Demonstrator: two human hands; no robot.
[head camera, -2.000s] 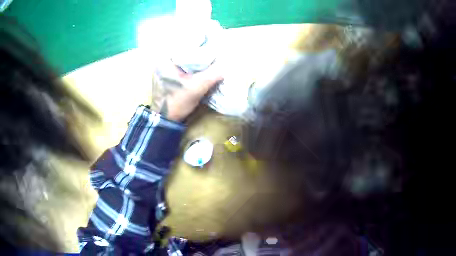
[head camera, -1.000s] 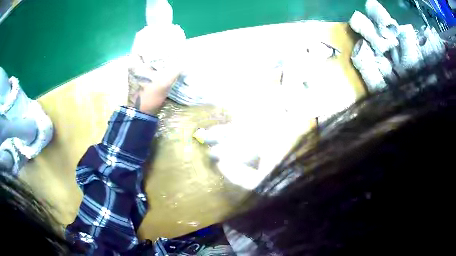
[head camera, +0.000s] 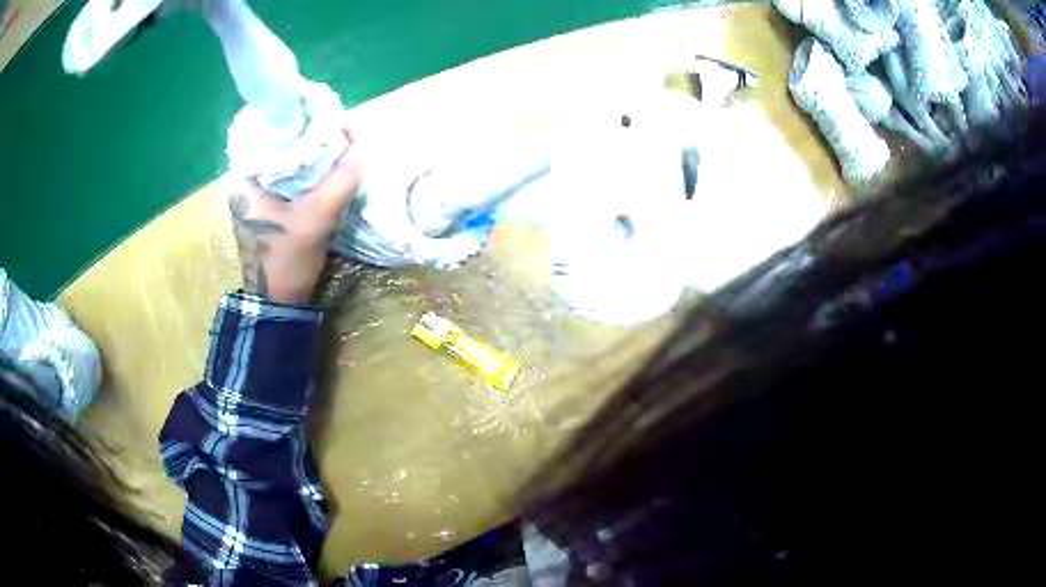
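My left hand (head camera: 296, 224) is closed around the grey-white leg and trouser assembly (head camera: 379, 235). A lower leg with shoe (head camera: 258, 57) sticks up from its ruffled cuff, over the green belt, with the pale sole (head camera: 106, 29) at top left. The other trouser opening faces right, with a pale slim shape at it and a small blue spot (head camera: 482, 224) beside its edge. My right hand, apparently in a white glove (head camera: 625, 269), is washed out by glare; its fingers and anything in them cannot be made out. A yellow lighter (head camera: 468, 350) lies on the board.
Several hollow grey-white parts (head camera: 837, 109) are piled at upper right. Part of another pale assembly (head camera: 46, 350) stands at the left edge. The green belt (head camera: 459, 34) runs behind the tan board (head camera: 401, 482). Dark blurred hair covers the lower right.
The held assembly has tilted left, bringing the shoe sole into view. The washed-out right hand has moved up off the lighter, which now shows whole. The white bottle seen first no longer shows on the board.
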